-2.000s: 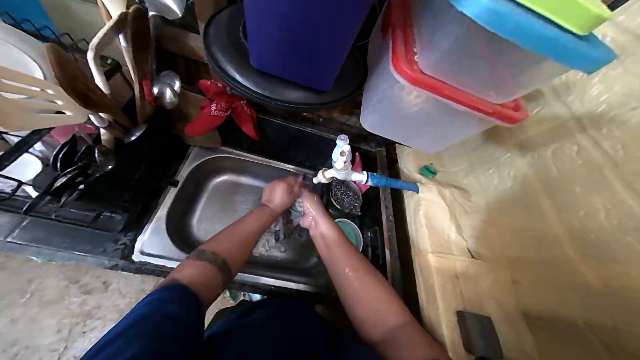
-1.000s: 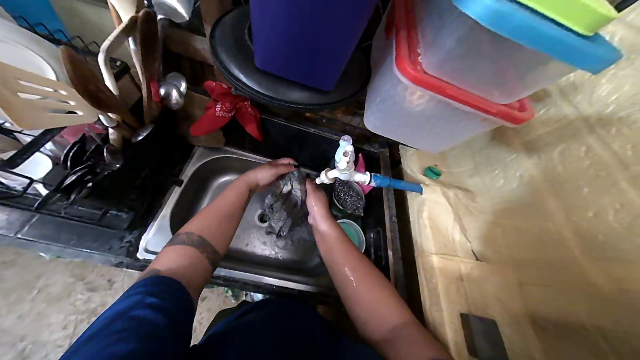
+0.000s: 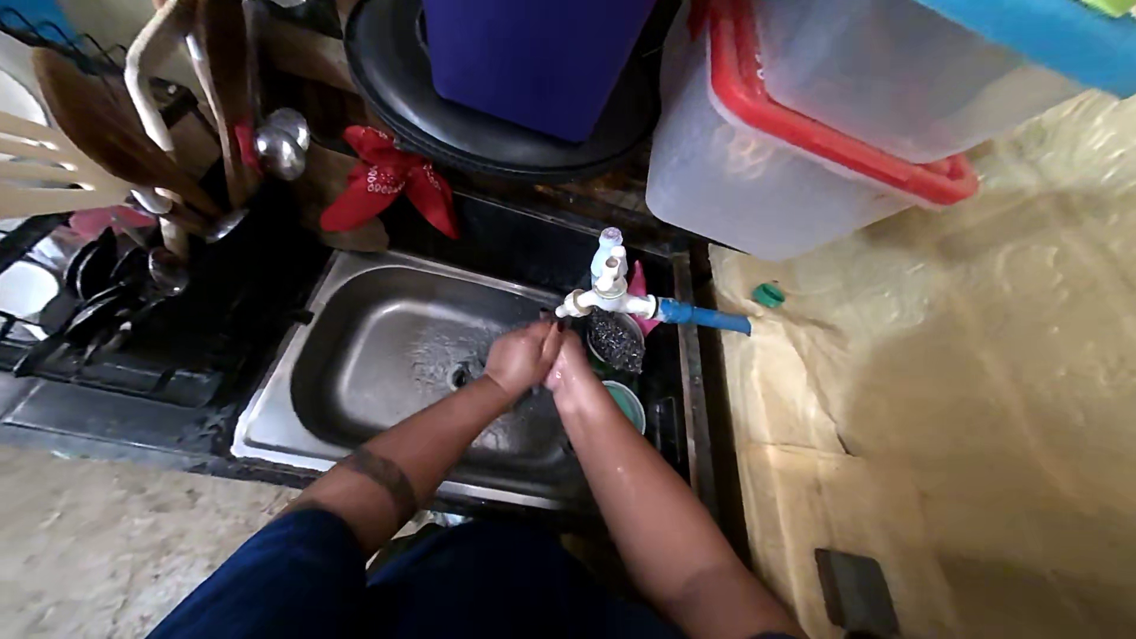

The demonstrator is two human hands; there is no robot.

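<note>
Both hands are close together under the white plastic faucet (image 3: 612, 297), over the right part of the stainless steel sink (image 3: 355, 355). My left hand (image 3: 522, 357) has its fingers bent and touches my right hand (image 3: 568, 362), which is wet. Whatever lies between the palms is hidden, and no grey cloth can be made out. Water ripples on the basin floor near the drain (image 3: 461, 374). Just right of my right hand are a metal scouring pad (image 3: 616, 339) in a container and a round tub with green contents (image 3: 626, 406).
A red bandana (image 3: 386, 182) hangs behind the sink. Black round lid (image 3: 497, 133), purple bin (image 3: 541, 62) and clear box with red lid (image 3: 763, 169) stand at the back. Utensils (image 3: 115, 133) and a dish rack crowd the left; a plastic-covered wall (image 3: 958, 355) bounds the right.
One second ago a grey cloth hung spread between my hands over the basin; it no longer shows. My hands have come together beneath the faucet.
</note>
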